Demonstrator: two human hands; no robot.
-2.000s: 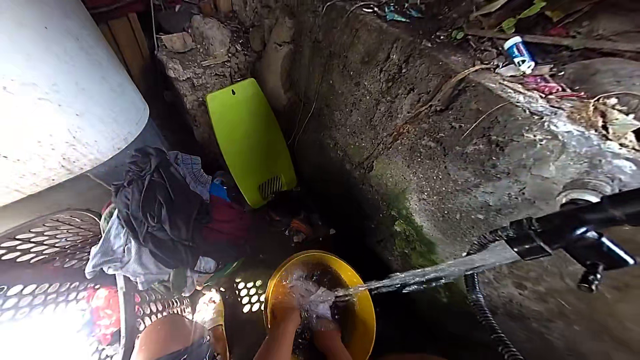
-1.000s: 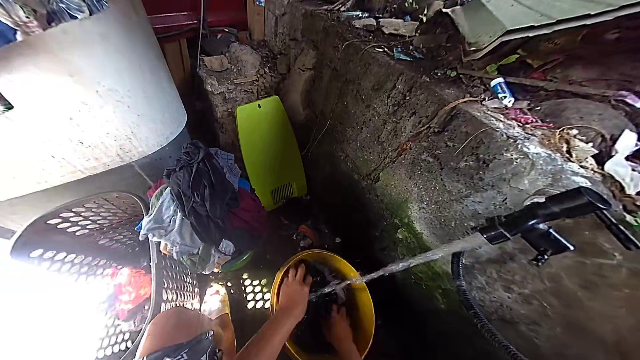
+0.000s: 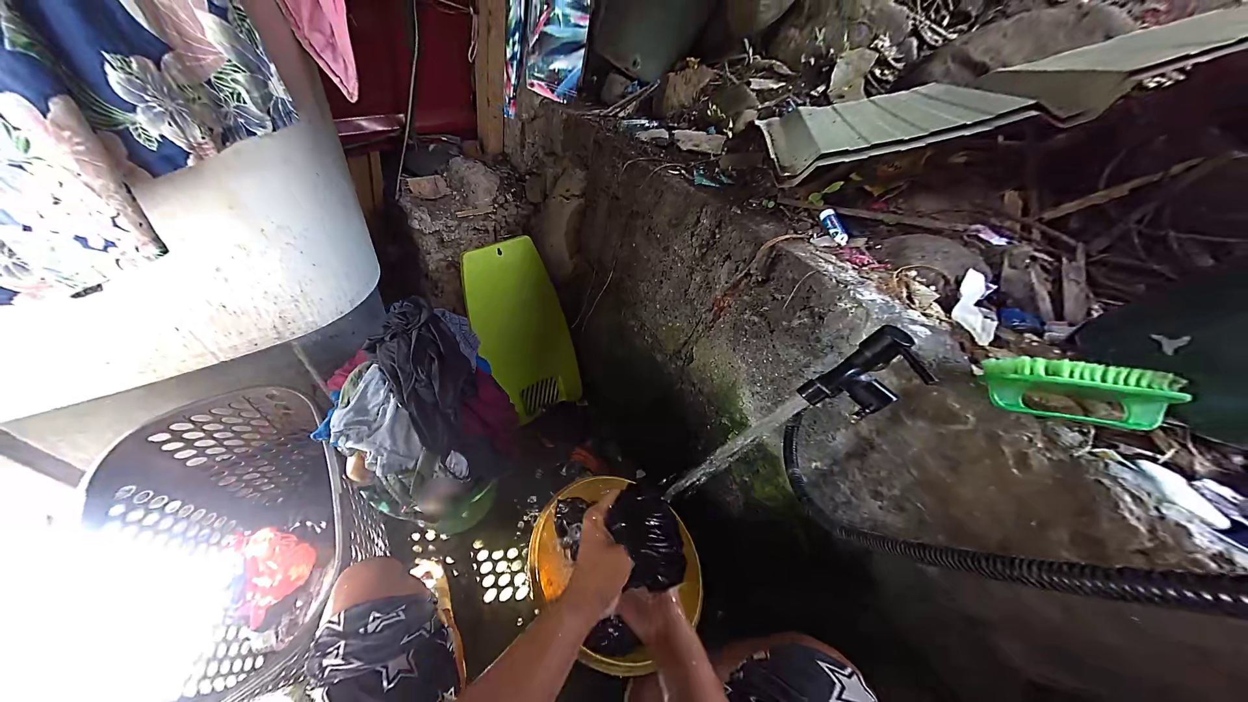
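Observation:
My left hand [image 3: 602, 556] grips the upper left side of a wet black cloth [image 3: 645, 536] over a yellow bucket [image 3: 694, 595]. Beneath the cloth is my right hand [image 3: 648, 606], touching its lower edge; its fingers are mostly hidden. More dark wet cloth lies inside the bucket. From a black tap [image 3: 853, 375] on the right, a stream of water [image 3: 731, 453] runs toward the cloth. Left of the bucket, a heap of clothes [image 3: 419, 380] rests on a green basin [image 3: 458, 512].
A dark perforated plastic basket [image 3: 219, 468] holding a red item stands at the left. A green washboard [image 3: 517, 322] leans against the rough wall. On the ledge at right lies a green scrubbing brush [image 3: 1082, 390], above a black corrugated hose [image 3: 975, 561]. Floral fabric hangs over a white drum [image 3: 244, 244].
Both hands have come closer together, and the black cloth is now lifted at the bucket's rim height; before, the hands were apart inside the bucket. The view has shifted, showing more at the right.

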